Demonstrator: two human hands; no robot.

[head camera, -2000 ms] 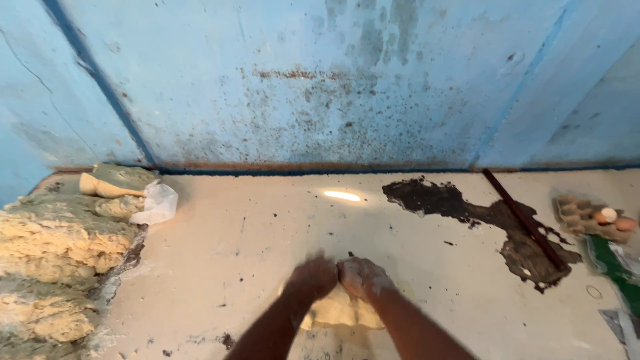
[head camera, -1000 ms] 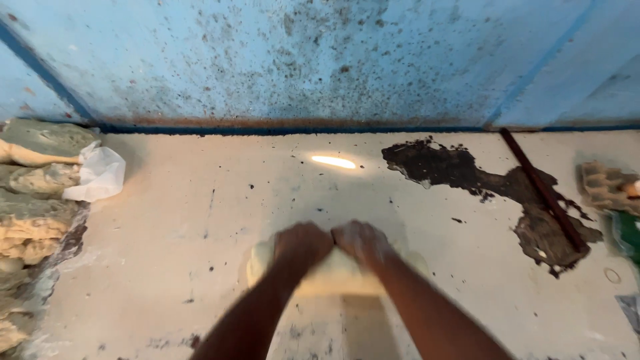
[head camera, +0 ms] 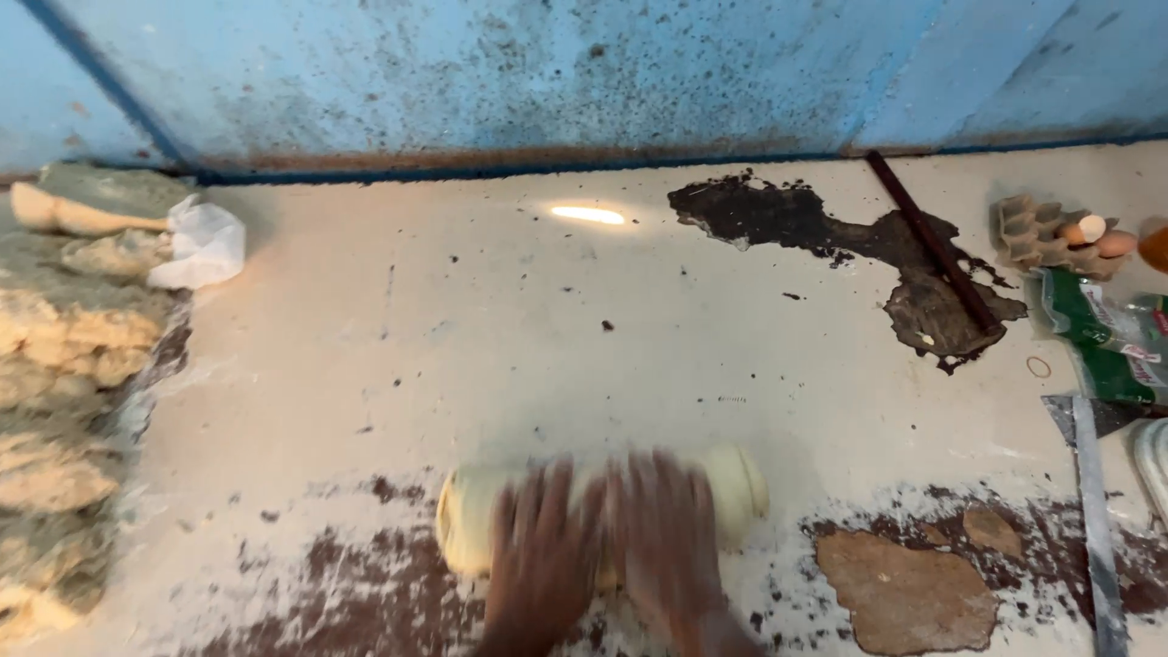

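Note:
A thick roll of pale yellow dough (head camera: 739,493) lies crosswise on the worn, light-coloured worktop (head camera: 511,347), near the bottom centre. Flat on its left half rests my left hand (head camera: 547,547), fingers extended and pointing away from me. Beside it, my right hand (head camera: 662,538) presses palm down on the dough's right half, its fingers blurred. The thumbs are close together. Both ends of the roll show past the hands; its middle is mostly covered.
Lumpy yellowish, grey-green-topped masses (head camera: 55,411) line the left edge, with white plastic (head camera: 208,242) on them. At right are a dark rod (head camera: 931,237), an egg carton (head camera: 1022,228) with eggs, green-and-clear packets (head camera: 1086,315) and a flat metal strip (head camera: 1100,529). A blue wall (head camera: 511,82) stands behind.
My hands were curled on the dough earlier; now their fingers are stretched out flat over it. The dough now shows as a compact roll nearer the bottom of the view.

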